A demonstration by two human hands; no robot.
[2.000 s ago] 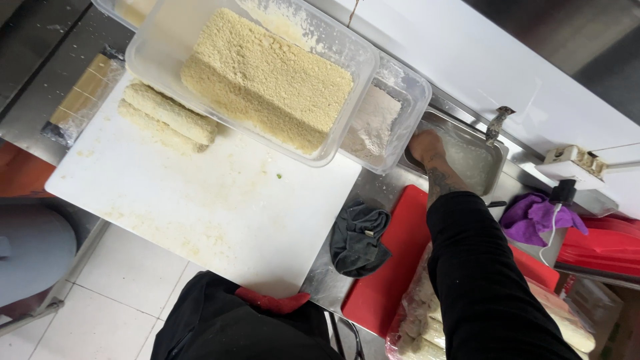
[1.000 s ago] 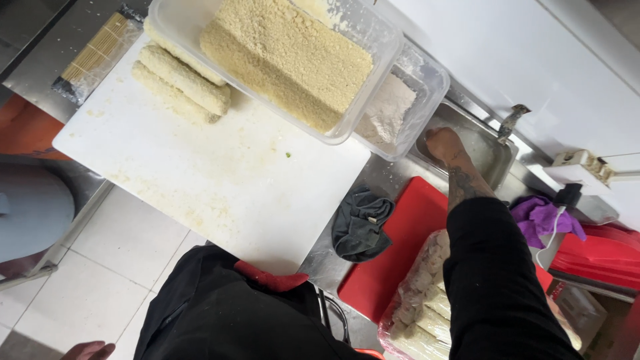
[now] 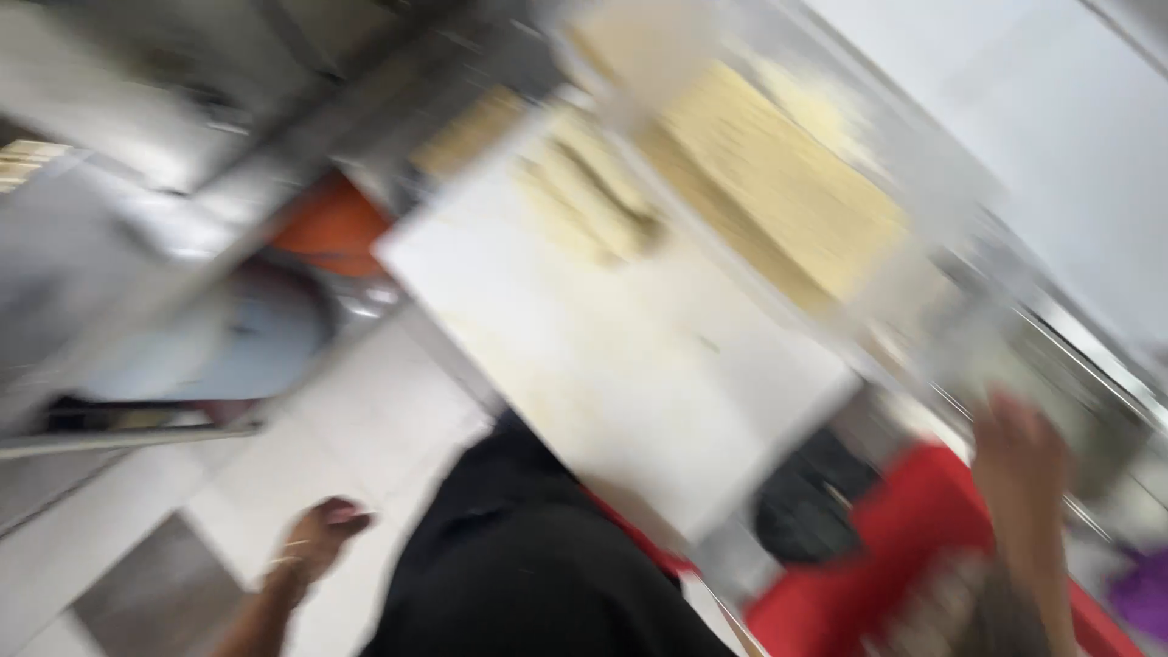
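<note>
The view is strongly blurred. My left hand (image 3: pixel 321 540), with a thin bracelet at the wrist, hangs above the tiled floor, its fingers partly curled; no object shows in it. My right hand (image 3: pixel 1020 443) is at the near edge of the metal sink (image 3: pixel 1077 392), beside a red board (image 3: pixel 899 511); whether its fingers are closed cannot be told. Between my hands lies a white cutting board (image 3: pixel 584 365) with crumb-coated rolls (image 3: pixel 593 187). Behind it stands a clear plastic tub of yellowish crumbs (image 3: pixel 776 182).
A dark cloth (image 3: pixel 808 502) lies between the white and red boards. A bamboo mat (image 3: pixel 470 132) is at the white board's far left corner. A grey-blue rounded container (image 3: pixel 219 342) and an orange item (image 3: pixel 333 228) are at left. Something purple (image 3: pixel 1141 589) is at the right edge.
The view has swung far to the left. My right hand has drawn back from inside the sink to its near edge. My left hand, barely in view a second ago, now shows with its forearm.
</note>
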